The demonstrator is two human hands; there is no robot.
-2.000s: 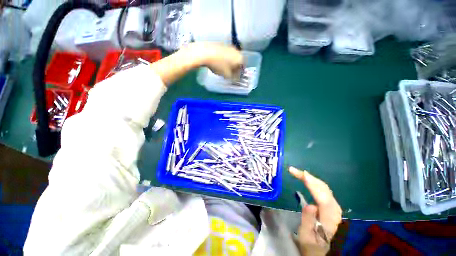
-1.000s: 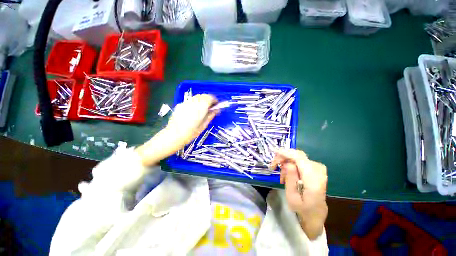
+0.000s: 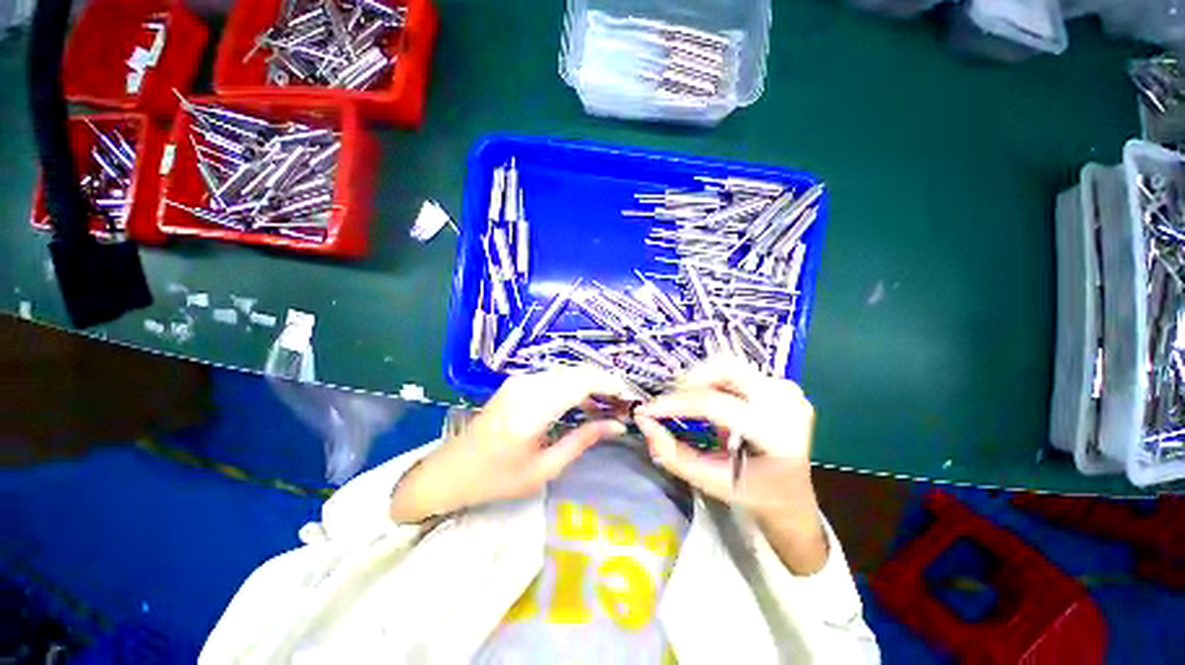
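Note:
The blue tray (image 3: 585,240) lies in front of me. Silver stepped metal pins (image 3: 747,279) are piled loosely along its right and near side. A smaller group of pins (image 3: 504,247) stands along its left side. My left hand (image 3: 520,429) and my right hand (image 3: 754,422) meet at the fingertips over the tray's near edge. A small dark piece shows between them, seemingly the end of a pin, mostly hidden by the fingers. A thin stick (image 3: 738,461) also shows between the fingers of my right hand.
Red bins (image 3: 351,175) with pins are at the left, beside a black flexible arm (image 3: 98,279). A clear box (image 3: 585,98) with parallel pins is beyond the tray. Translucent trays (image 3: 1092,325) of parts stand right. White scraps and a small clear bag (image 3: 294,348) lie near the left bench edge.
My left hand has come from the clear box, across the tray's left side with a pin, to the near edge. My right hand has moved in to meet it. The view has shifted lower.

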